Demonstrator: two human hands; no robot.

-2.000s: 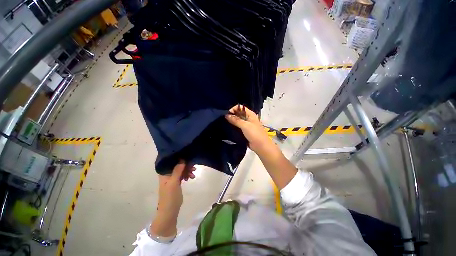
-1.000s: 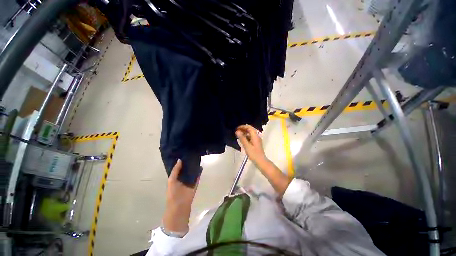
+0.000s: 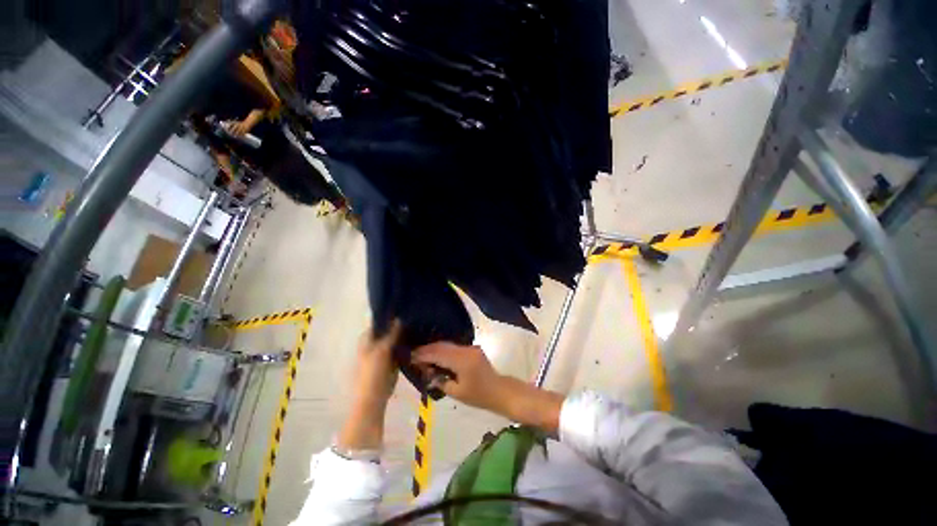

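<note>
A dark navy garment (image 3: 406, 236) hangs from the packed hangers, its lower end drawn towards me. My left hand (image 3: 382, 354) is closed on the garment's lower edge from the left, slightly blurred. My right hand (image 3: 452, 372) is at the same edge from the right, its fingers curled close to the left hand. A small dark object shows at the right fingertips; I cannot tell whether it is a tool or cloth.
Glossy black hangers (image 3: 411, 62) are packed above. A thick grey rail (image 3: 123, 175) curves across the left. A grey metal frame (image 3: 765, 154) stands at the right. Dark cloth (image 3: 842, 467) lies low right. A person's hand (image 3: 245, 125) shows at upper left.
My right hand has moved left and down to join my left hand at the garment's edge. The garment now hangs narrower and bunched. The view has shifted, and another person's hand shows at upper left.
</note>
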